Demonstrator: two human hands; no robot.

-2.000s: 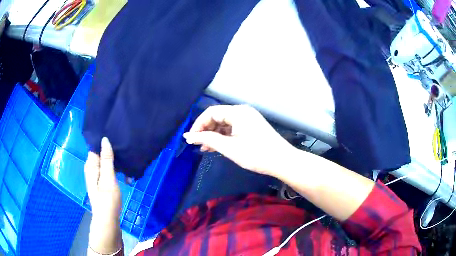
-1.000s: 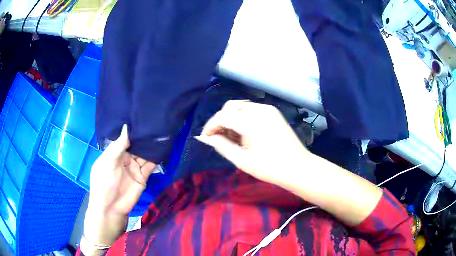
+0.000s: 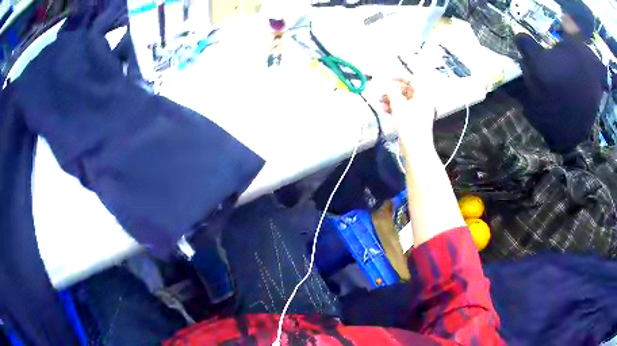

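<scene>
The dark navy trousers lie at the left, one leg spread over the white table, its open end hanging past the front edge. A small white bit shows below that end. My right hand is at the table's right part, over its surface, with fingers bent; it is bright and blurred, so I cannot tell whether it holds anything. Scissors with green and yellow handles lie just left of my right hand. My left hand is not in view.
A white cord hangs across my front. The sewing machine stands at the upper left. Another person in dark clothing is at the upper right. Plaid cloth and round orange things are at the right. A blue item lies below the table.
The view has swung to the right. My right hand has moved from beside the trouser leg to the table by the scissors. My left hand, on the leg end before, has gone out of view.
</scene>
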